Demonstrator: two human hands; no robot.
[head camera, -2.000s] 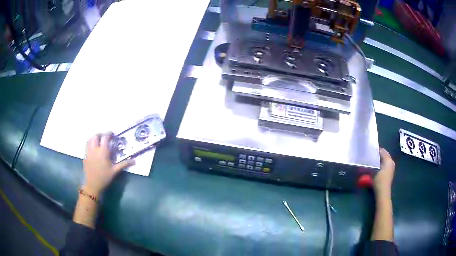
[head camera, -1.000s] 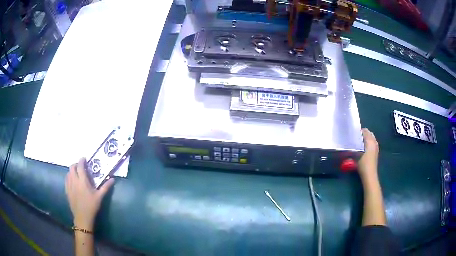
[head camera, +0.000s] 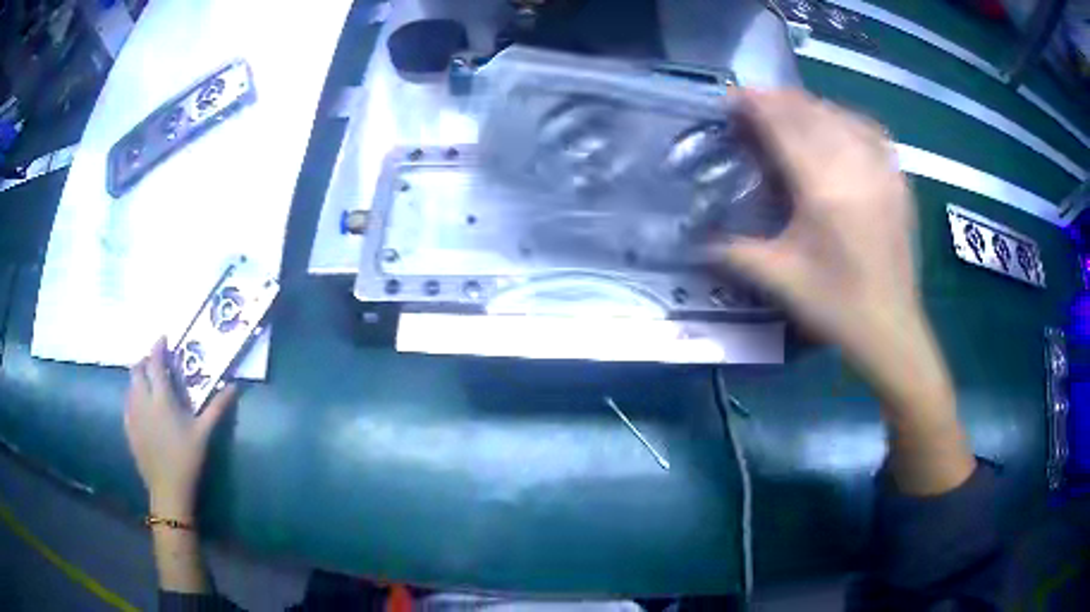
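Observation:
My right hand (head camera: 831, 203) grips the right end of a grey three-ring panel (head camera: 622, 161). The panel is blurred and held over the silver fixture (head camera: 436, 227), whose left part shows bare with screws along its rails. The panel's right end is hidden by my hand. My left hand (head camera: 167, 412) holds the near end of another three-ring panel (head camera: 227, 308), tilted at the near edge of the white sheet (head camera: 179, 251). Two of its rings show. A third panel (head camera: 182, 126) lies slanted farther back on the sheet.
A panel (head camera: 996, 245) lies on the green bench (head camera: 538, 502) at right, and another (head camera: 1055, 407) at the far right. A thin pale rod (head camera: 637, 433) and a grey cable (head camera: 735, 478) are in front of the fixture. A black round cup (head camera: 427, 46) is behind it.
My right hand has left the machine's right front corner and lifted a panel over the fixture. The fixture now sits forward, covering the machine's front. A panel shows on the sheet's far part.

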